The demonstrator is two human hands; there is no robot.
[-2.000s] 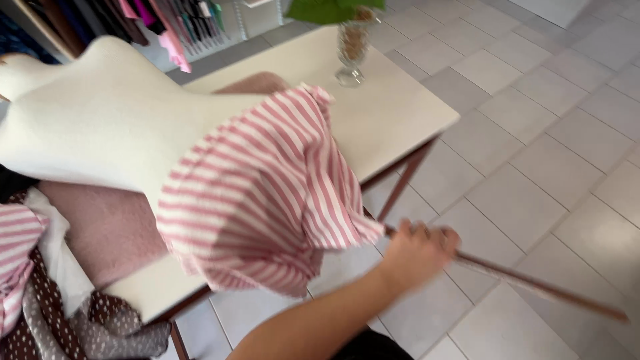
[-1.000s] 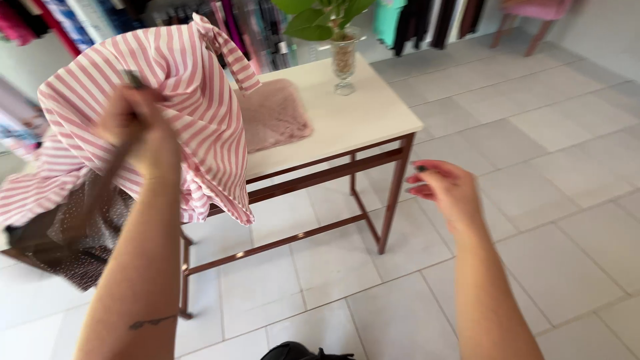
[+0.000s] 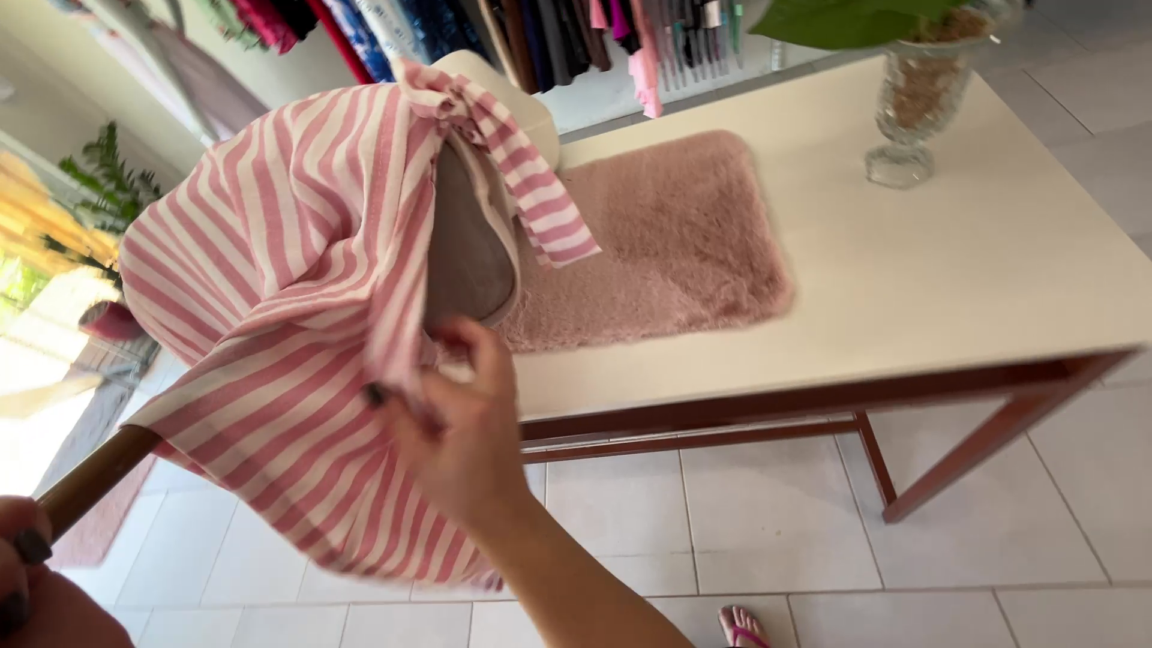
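A pink and white striped garment (image 3: 297, 234) with a knotted tie hangs around a mannequin torso (image 3: 504, 99), whose pale body shows behind the knot. Its grey underside (image 3: 468, 234) shows in the garment's opening. At the lower left, my left hand (image 3: 45, 576) is closed around a wooden pole (image 3: 99, 472) that runs in under the cloth. My right hand (image 3: 459, 414) pinches the garment's edge just below that opening, thumb and fingers on the cloth; it is slightly blurred.
A white table (image 3: 864, 270) with a reddish-brown frame carries a pink fluffy mat (image 3: 666, 243) and a glass vase (image 3: 918, 108) with a green plant. Clothes (image 3: 558, 36) hang on racks behind. A potted plant (image 3: 112, 315) stands at the left. A sandalled foot (image 3: 742, 625) shows on the tiled floor.
One second ago my right hand was apart from the garment, over the floor; now it holds the garment's edge. Two seconds ago the mannequin's bare upper torso faced left and the pole pointed right.
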